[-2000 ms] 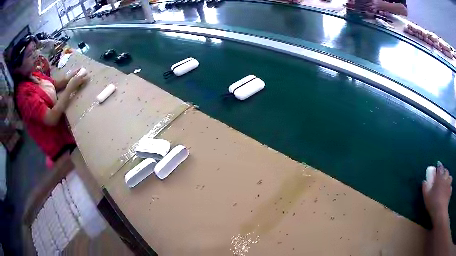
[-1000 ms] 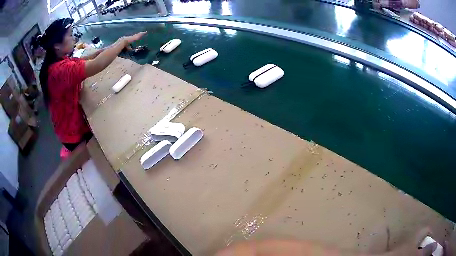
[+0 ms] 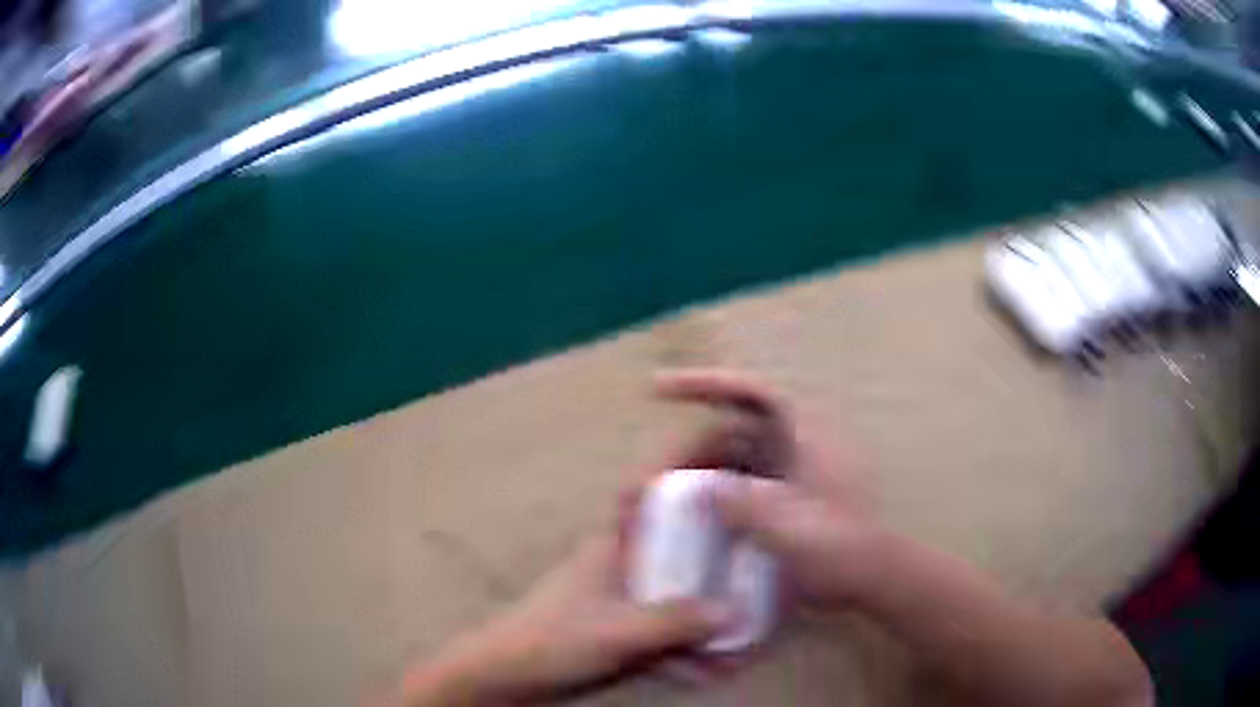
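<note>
A white case is held between my two hands, above the cardboard-covered bench. It is blurred, with a darker line between its two white parts. My left hand grips it from the lower left, with the thumb across its lower end. My right hand is on its right and upper side, with some fingers raised beyond its top end. The right fingertips are smeared by motion.
White cases lie side by side at the right of the bench, with dark loops toward the near side. The green conveyor belt runs beyond the bench, with a white item on it at far left. Red and black show at the lower right edge.
The view has swung right. The open white shells and the worker in red at left are out of view. Both hands are now together on a white case in front of me.
</note>
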